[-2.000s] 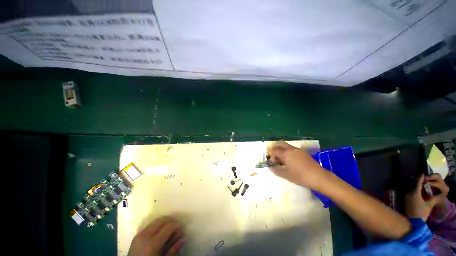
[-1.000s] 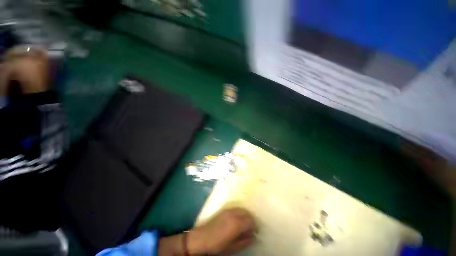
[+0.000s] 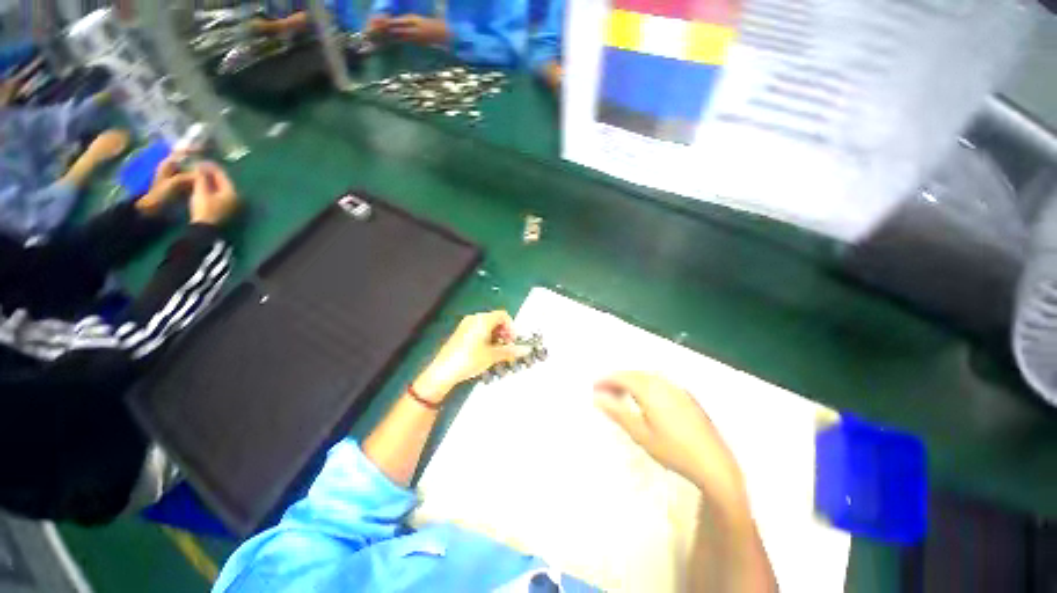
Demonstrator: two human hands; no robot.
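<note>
My left hand (image 3: 469, 348), with a red band at the wrist, is at the mat's left edge. Its thumb and fingers close on the upper part of a green and silver circuit board cluster (image 3: 498, 371), which is partly hidden by the hand. My right hand (image 3: 666, 423) is over the middle of the pale work mat (image 3: 556, 463), palm down and blurred, with its fingertips towards the left hand. Whether it holds anything cannot be told. The small black camera modules are not visible.
A black divided tray (image 3: 313, 336) lies left of the mat, with a small unit (image 3: 355, 207) at its far corner. A blue bin (image 3: 872, 481) stands at the right. A small unit (image 3: 532, 228) lies beyond the mat. A sheet hangs above; people sit left and across.
The view has swung left and then widened. My left hand has moved from the mat onto the board cluster. My right hand has come back into view over the mat, away from the blue bin.
</note>
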